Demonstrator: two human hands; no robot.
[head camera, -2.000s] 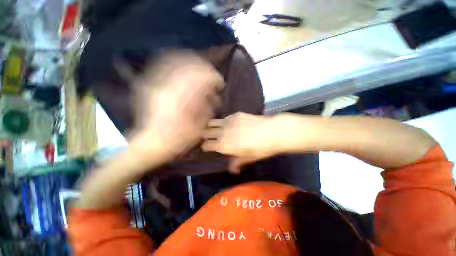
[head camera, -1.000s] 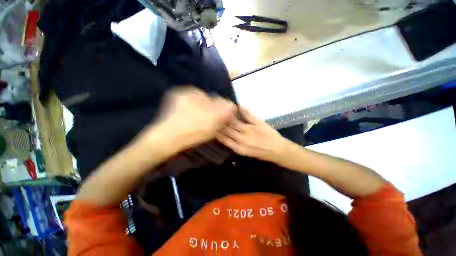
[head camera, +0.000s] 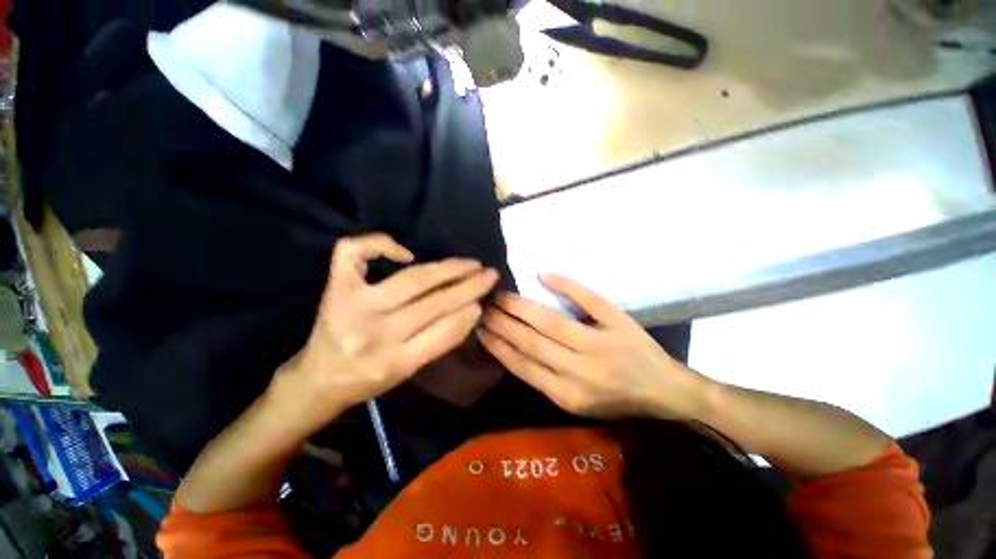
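Note:
Black garment fabric (head camera: 218, 218) covers the left of the table and runs up under the presser foot and needle area (head camera: 448, 55). A white piece (head camera: 246, 76) lies on the cloth at upper left. Some brown fabric (head camera: 464, 377) shows below my hands. My left hand (head camera: 382, 317) lies on the cloth with its fingertips at the right edge. My right hand (head camera: 579, 344) meets it there, its fingertips on the same edge. Both hands hold the fabric edge, which the fingertips partly hide.
Black thread snips (head camera: 633, 35) lie on the beige machine bed (head camera: 765, 66), right of the needle. A white table strip (head camera: 754, 207) with a grey edge is at right. Blue packets (head camera: 71, 448) and clutter are at lower left.
The hands, blurred and bunched over brown cloth earlier, now rest with fingers spread at the black edge. The white piece and machine head came into view and now appear larger.

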